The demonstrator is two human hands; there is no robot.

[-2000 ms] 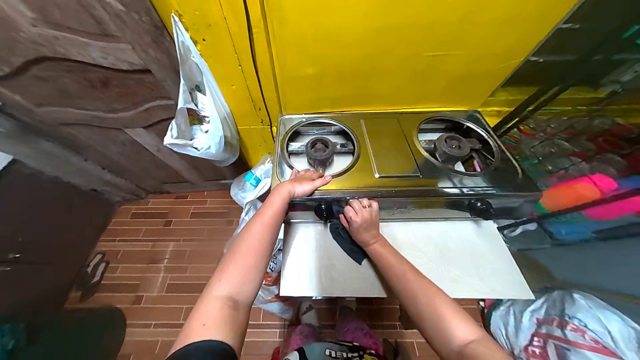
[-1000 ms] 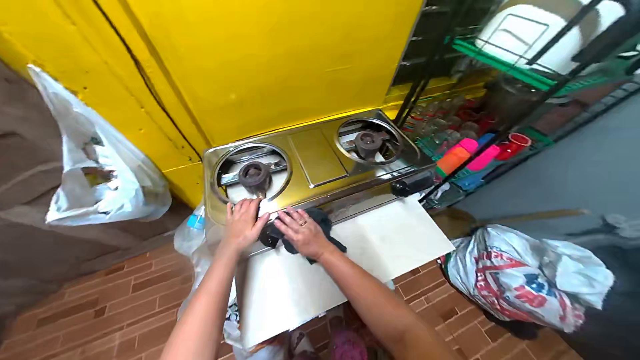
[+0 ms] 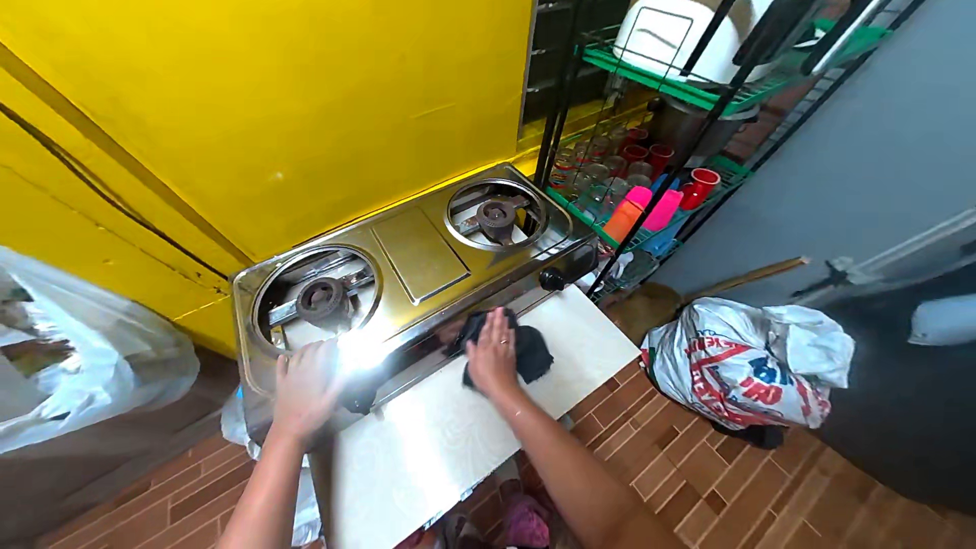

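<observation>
A two-burner metal gas stove (image 3: 423, 255) stands against the yellow wall, its round burner openings showing dark burner heads. My left hand (image 3: 306, 385) rests on the stove's front left edge, slightly blurred, with no object seen in it. Under the fingers of my right hand (image 3: 494, 354) a black cloth (image 3: 532, 353) is pressed against the stove's front panel, between the two knobs. The right black knob (image 3: 552, 279) is in plain view; the left knob (image 3: 358, 398) sits near my left hand. A white board (image 3: 427, 450) juts out below the front panel.
A rack with green shelves (image 3: 648, 72) holds glasses, coloured cups and a white appliance on the right. A filled white plastic bag (image 3: 751, 366) lies on the brick-patterned floor (image 3: 686, 465) by the grey wall. Another plastic bag (image 3: 91, 358) hangs at the left.
My right hand and the black cloth have moved right along the stove's front, away from the left knob. My left hand stays at the stove's left front. The view has swung to the right.
</observation>
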